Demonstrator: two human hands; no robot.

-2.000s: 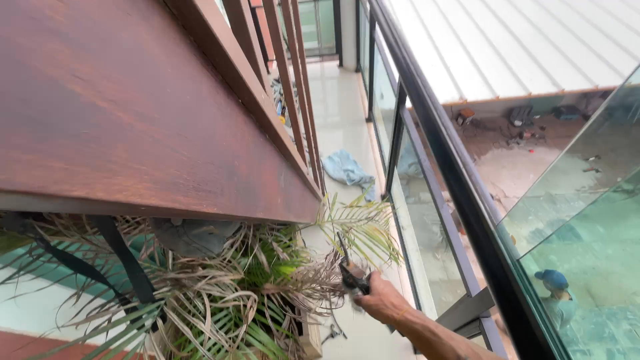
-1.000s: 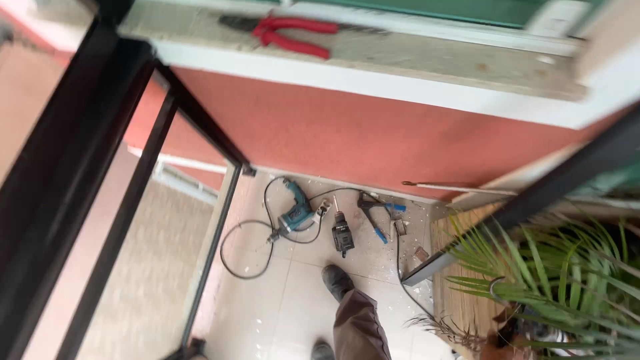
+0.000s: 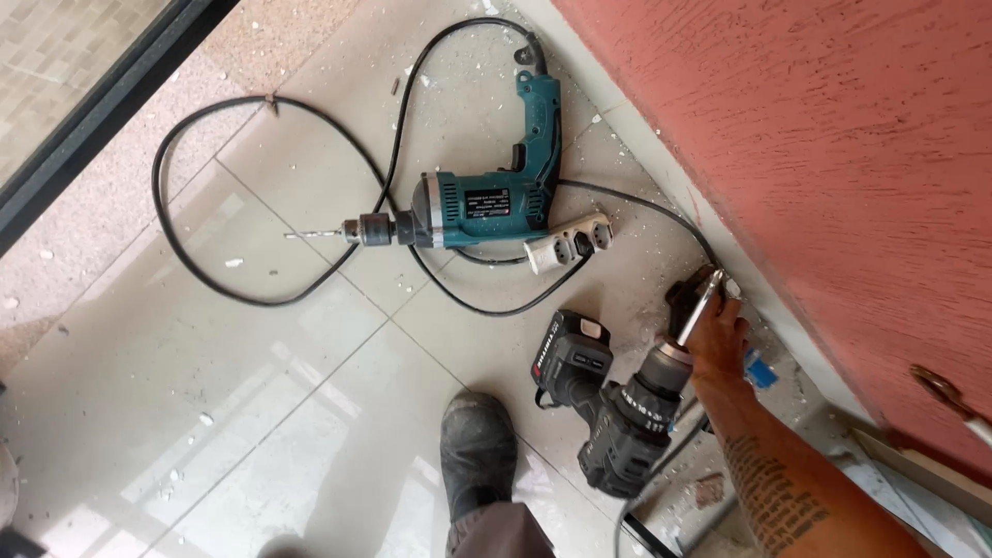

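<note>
My right hand reaches down beside the wall, its fingers at a dark object on the floor; whether they grip it is unclear. A black cordless drill lies just left of the hand, its long bit crossing in front of the fingers. Part of a blue-handled tool shows right of the hand. Farther left, a teal corded drill lies on the tiles with a thin bit in its chuck. A white power strip with a black plug touches its body. My left hand is out of view.
Black cable loops over the debris-strewn tiles. A red textured wall runs along the right, with a rusty metal tool near it. My dark boot stands at bottom centre. A black metal frame crosses the upper left.
The view has moved from the balcony railing and plants to the floor tools, now much closer. My right hand, beside the plants with a dark tool two seconds ago, is now down by the drills.
</note>
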